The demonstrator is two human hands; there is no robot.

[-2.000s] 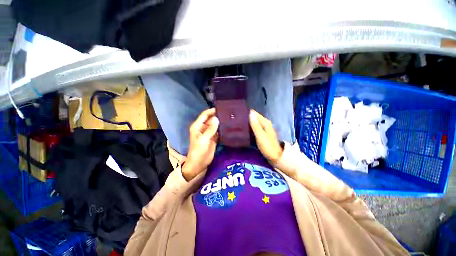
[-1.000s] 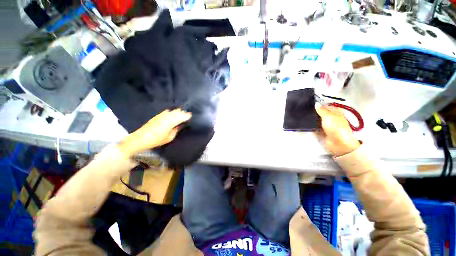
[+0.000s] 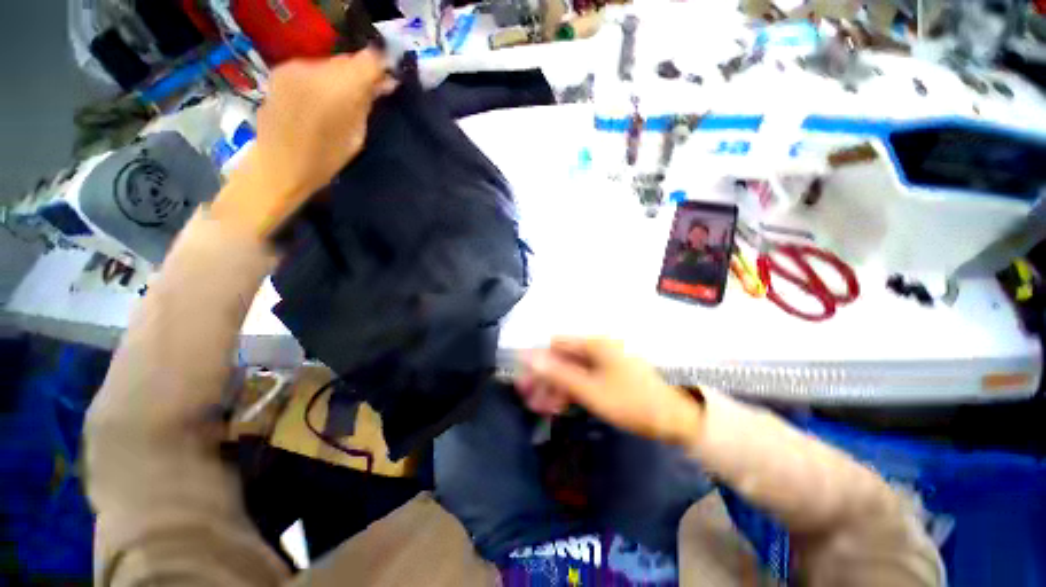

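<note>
A dark garment piece [image 3: 413, 252] hangs from the machine table over its front edge at left of centre. My left hand [image 3: 315, 132] is raised at the upper left and grips the garment's top edge. My right hand [image 3: 591, 384] is blurred at the table's front edge, right of the cloth's lower part; its fingers are bent and I cannot tell whether they hold anything. A smartphone [image 3: 697, 255] with a lit screen lies on the table. Red-handled shears [image 3: 808, 279] and yellow-orange snips [image 3: 748, 273] lie beside it.
The white sewing machine [image 3: 849, 149] with a blue stripe and dark panel stands behind the phone. Small black bits [image 3: 910, 289] lie at right. A grey device [image 3: 149, 195] is at left. A cardboard box [image 3: 333, 419] and blue crates [image 3: 975, 493] are below the table.
The phone went from both hands at my lap to the table, and my right hand let it go and moved left. My left hand rose, lifting the garment's upper edge.
</note>
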